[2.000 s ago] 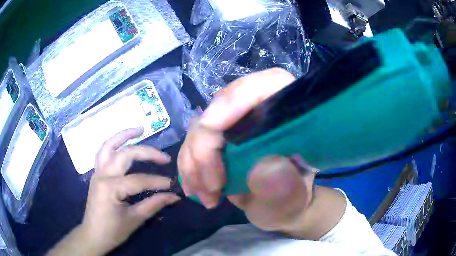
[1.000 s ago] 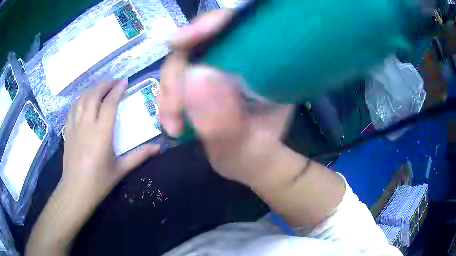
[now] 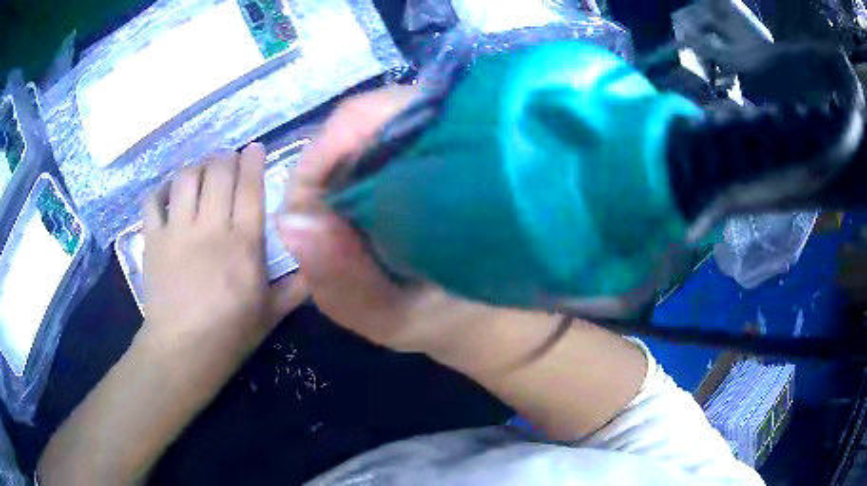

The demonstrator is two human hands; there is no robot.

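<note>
My right hand (image 3: 356, 256) is closed around the teal electric screwdriver (image 3: 513, 180), its rear end towards the camera. The driver's tip is hidden behind my fingers, over the circuit-board end of a white phone-like unit (image 3: 130, 256). My left hand (image 3: 209, 237) lies flat over that unit, fingers together, and covers most of it. Whether the driver tip touches the unit cannot be seen. Small loose screws (image 3: 299, 370) lie on the black mat (image 3: 380, 403) below my hands.
Another open unit (image 3: 171, 81) lies on a bubble-wrap sheet (image 3: 352, 62) at upper left. More units (image 3: 38, 275) in clear sleeves are at the left edge. Crumpled clear plastic (image 3: 765, 247) hangs at right. A pale stack (image 3: 751, 408) stands lower right. A black cord (image 3: 732, 337) crosses the right.
Over the last two seconds, my left hand has moved from beside the screws onto the unit. My right hand has brought the screwdriver up and left to the unit's board end, its rear tilting towards the camera.
</note>
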